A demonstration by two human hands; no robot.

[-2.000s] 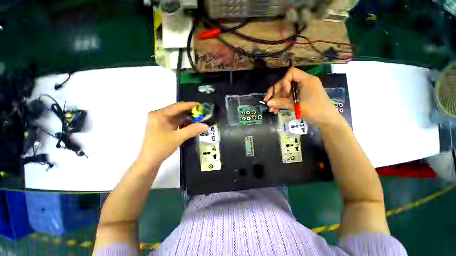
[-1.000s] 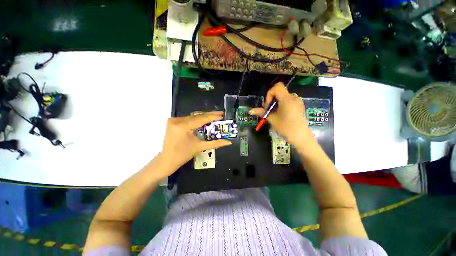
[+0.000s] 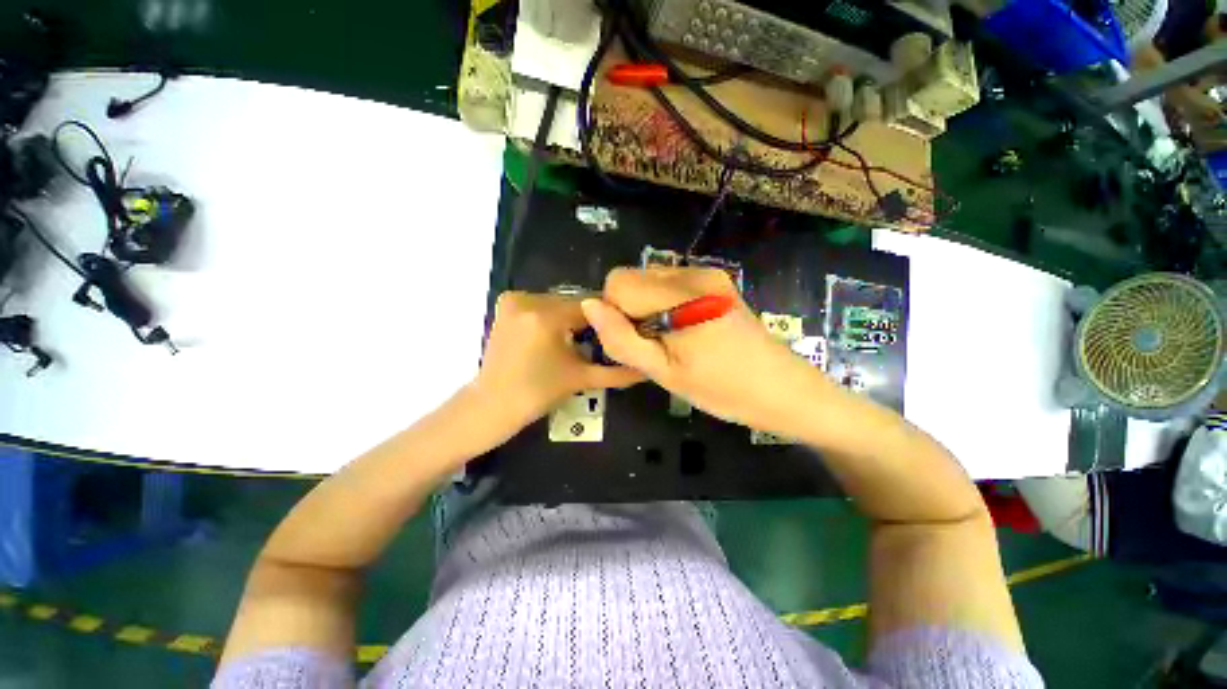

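Note:
My left hand (image 3: pixel 536 353) holds a dark adapter (image 3: pixel 589 346), mostly hidden between my two hands above the left part of the black panel (image 3: pixel 565 474). My right hand (image 3: pixel 680 330) grips a pen-sized black tool with a red end (image 3: pixel 697 312); its other end points to the adapter, and its tip is hidden. The hands touch or nearly touch. The left socket strip (image 3: pixel 577 420) shows below my left hand. The right socket strip (image 3: pixel 781 326) is partly covered by my right forearm. A green jack board (image 3: pixel 868 327) sits in a clear tray at right.
Adapters with black cables (image 3: pixel 151 226) lie on the white sheet (image 3: pixel 337 256) at left. A wooden shelf (image 3: pixel 700 146) behind the panel bears a grey meter (image 3: pixel 754 41), cables and a red clip sleeve (image 3: pixel 638 74). A fan (image 3: pixel 1150 343) and another person's sleeve (image 3: pixel 1076 514) are at right.
My right hand has moved left from the jack board to my left hand, with the tool's red end now pointing right. The adapter's board, visible before, is now mostly covered. The view has shifted.

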